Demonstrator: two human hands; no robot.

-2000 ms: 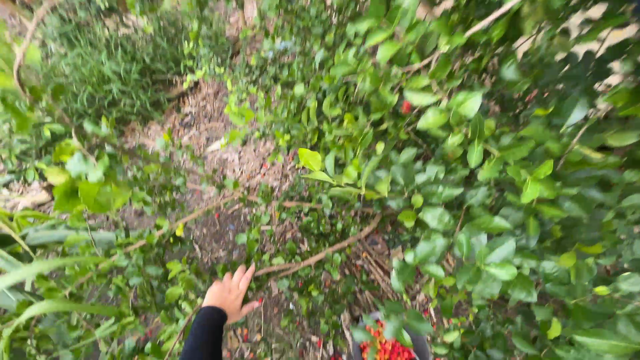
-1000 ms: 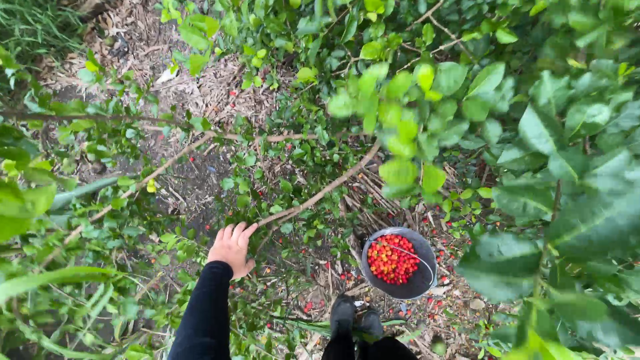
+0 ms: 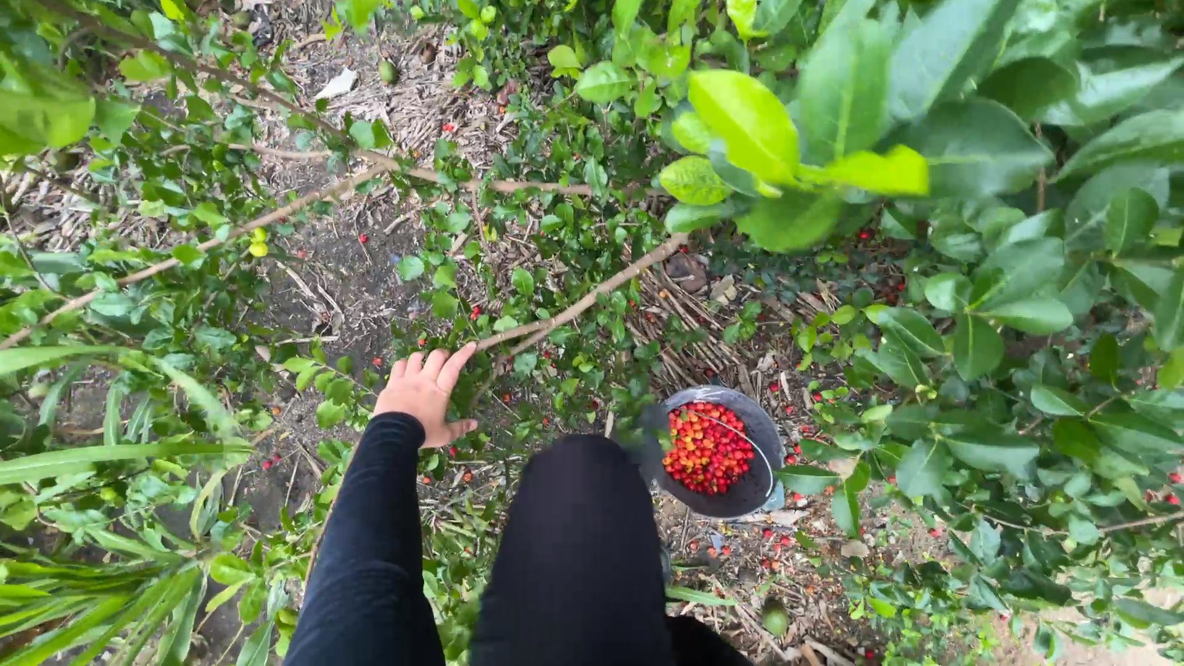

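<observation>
My left hand (image 3: 424,396), in a black sleeve, reaches down left of centre with its fingers at the end of a bare branch (image 3: 592,294) of a leafy shrub. Its fingertips touch or overlap the branch; whether they grip it I cannot tell. The thumb stands apart from the fingers. To the right of my raised knee, a dark bucket (image 3: 768,435) with a thin wire handle stands on the ground, partly filled with red and orange berries (image 3: 708,448). My right hand is out of the picture.
Dense green foliage (image 3: 980,324) fills the right side, with bright leaves (image 3: 749,125) close to the camera. Another long branch (image 3: 277,215) crosses the upper left. Long grass blades (image 3: 102,458) grow at the left. Fallen red fruits lie scattered over soil and dry litter.
A black-clad knee has come up between my left arm and the bucket, where two boots showed a second ago. My left hand remains by the branch. The view has tilted down since the oldest frame.
</observation>
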